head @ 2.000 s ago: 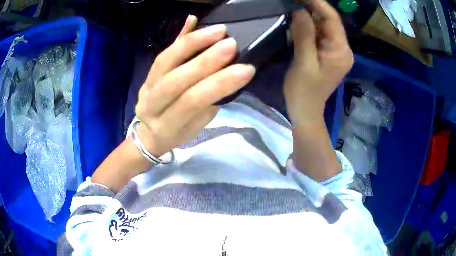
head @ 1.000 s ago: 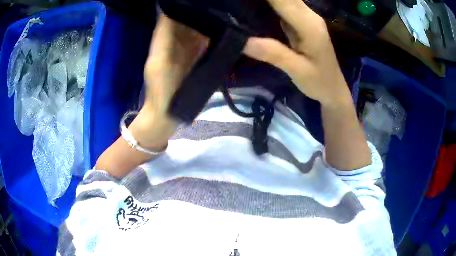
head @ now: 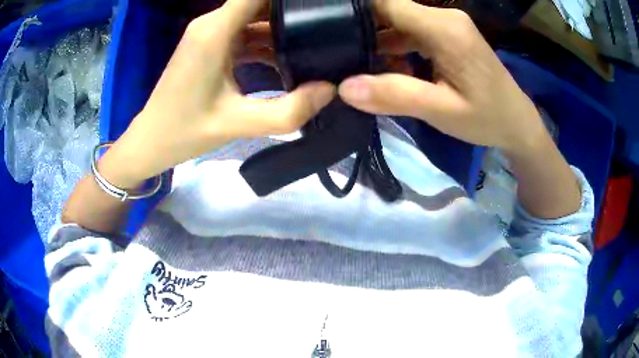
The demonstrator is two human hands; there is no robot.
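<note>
A glossy black device housing [head: 324, 38] is held upright at the top centre, its upper end cut off by the picture's edge. My left hand [head: 242, 91] grips its left side and my right hand [head: 434, 80] its right side. Both thumbs press near its lower edge, tips almost touching. A flat black mount arm [head: 298, 162] hangs down to the left below the housing. A bundled black cable [head: 378, 168] hangs beside it in front of the striped shirt. Some fingers are hidden behind the housing.
A blue bin [head: 108, 91] with translucent bubble bags [head: 52, 133] stands at the left. Another blue bin [head: 595, 119] stands at the right, partly behind my right forearm. A red object [head: 614, 210] is at the far right. A wooden edge [head: 567, 38] shows at upper right.
The housing has turned from a tilted pose to upright. Both hands now hold its sides, with the thumbs brought together. The mount arm and cable hang lower in view.
</note>
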